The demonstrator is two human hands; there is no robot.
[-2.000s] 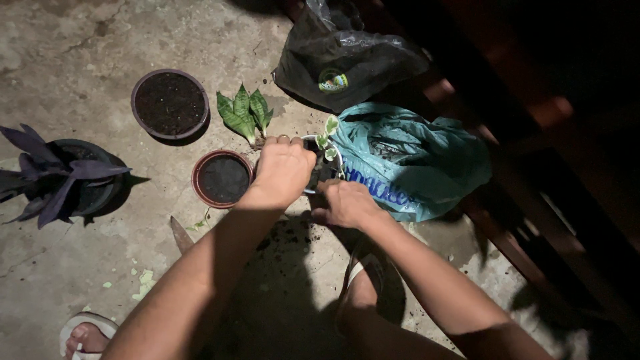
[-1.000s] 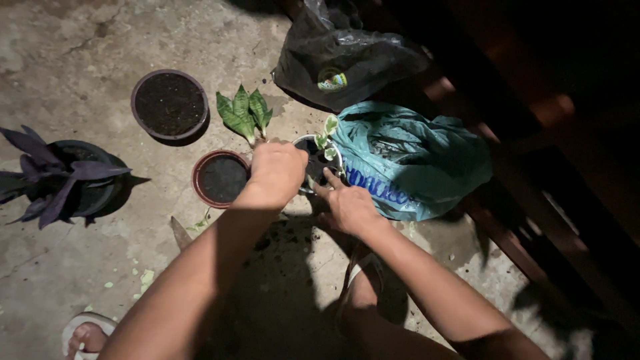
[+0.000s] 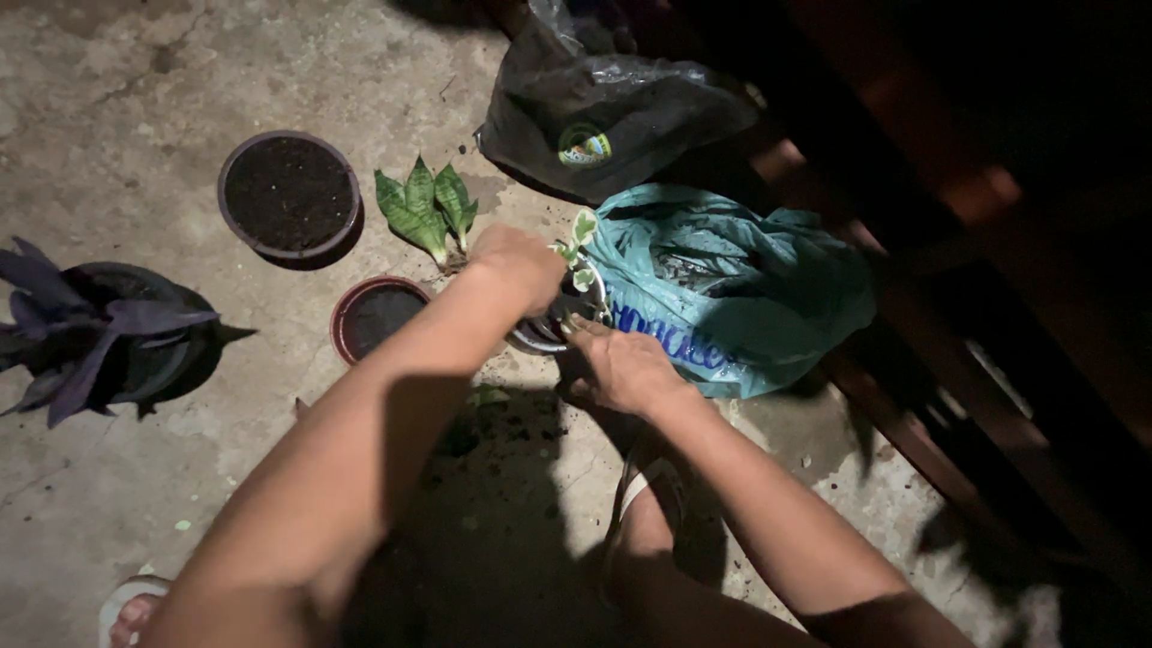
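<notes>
A white pot (image 3: 540, 339) with dark soil stands on the concrete floor, a plant with green-and-cream variegated leaves (image 3: 585, 227) rising at its far side. My left hand (image 3: 522, 265) is at the pot's left side, its fingers bent and mostly hidden behind the hand. My right hand (image 3: 625, 364) reaches from the near right, its fingertips at the pot's edge and soil. A snake plant (image 3: 418, 207) with bare roots lies just beyond my left hand. Left of that hand is a small reddish-brown pot (image 3: 338, 328) with dark contents.
A wide pot of soil (image 3: 290, 198) stands at the upper left, and a purple-leaved plant in a dark pot (image 3: 135, 360) at the far left. A black plastic bag (image 3: 621, 117) and an open teal bag (image 3: 765, 333) lie to the right, near dark slats. My sandalled feet are below.
My left hand has shifted slightly over the pot's left side. My right hand has stayed at the near side, with its fingers moving at the rim and soil.
</notes>
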